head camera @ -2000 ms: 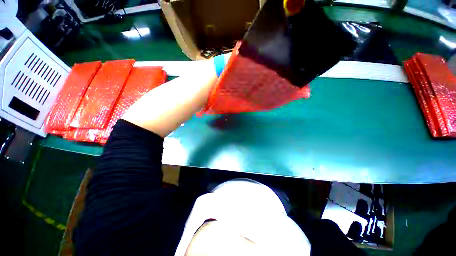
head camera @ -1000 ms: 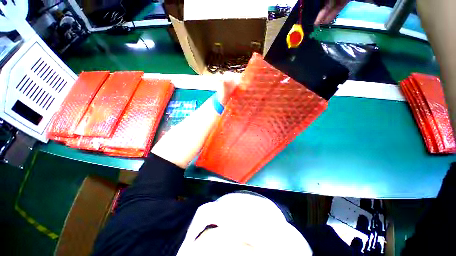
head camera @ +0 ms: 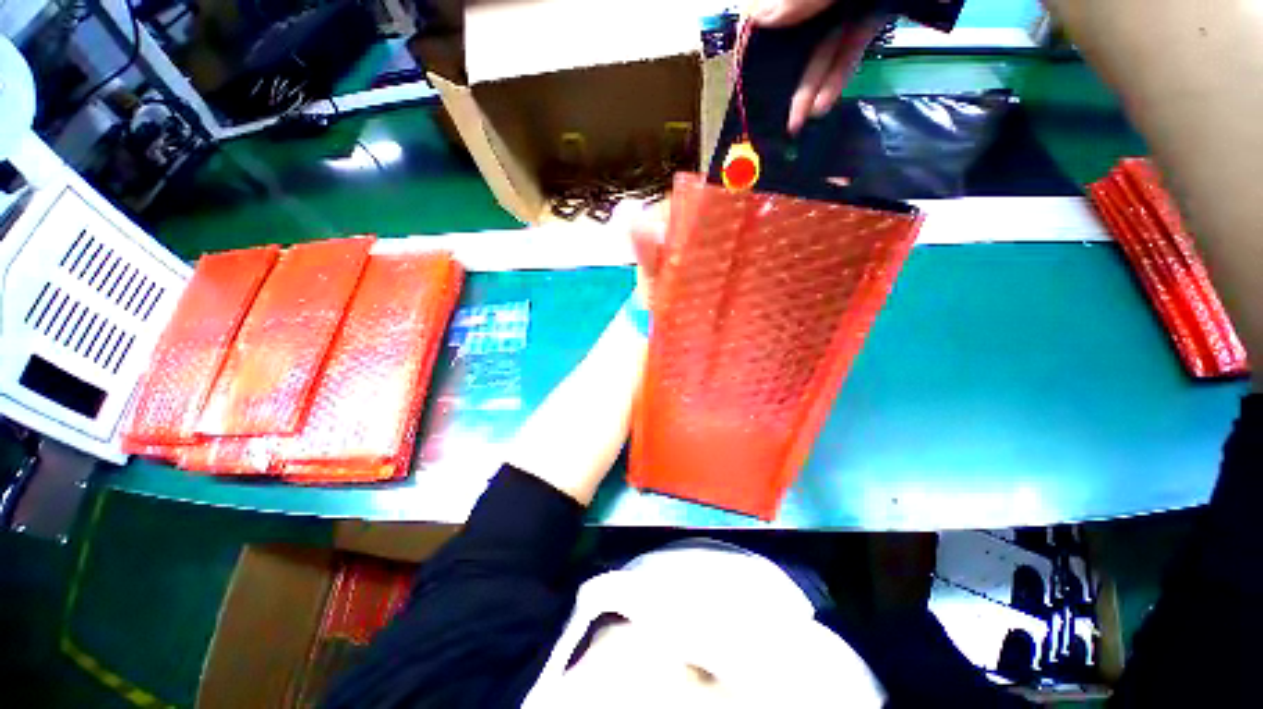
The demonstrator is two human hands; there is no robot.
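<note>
A red bubble bag [head camera: 755,360] stands tilted above the green mat, its open end up. My left hand [head camera: 648,243] holds the bag's upper left edge; a blue band is at the wrist. A dark board [head camera: 790,164] is partly inside the bag, its upper part sticking out. My right hand [head camera: 828,72] grips the board's upper end at the top of the view; its wrist is cut off by the edge. A yellow-and-red coin cell [head camera: 741,168] hangs on a red wire at the bag's mouth.
Red bubble bags lie piled left [head camera: 312,367] and right [head camera: 1170,270]. A clear sheet with blue squares [head camera: 488,353] lies left of my forearm. Behind stand an open cardboard box [head camera: 499,146] and black plastic [head camera: 935,139]. White slotted equipment [head camera: 90,298] is far left.
The bag has swung more upright and the board has gone deeper into it. The coin cell now hangs at the bag's mouth. My right hand has come lower, nearer the bag.
</note>
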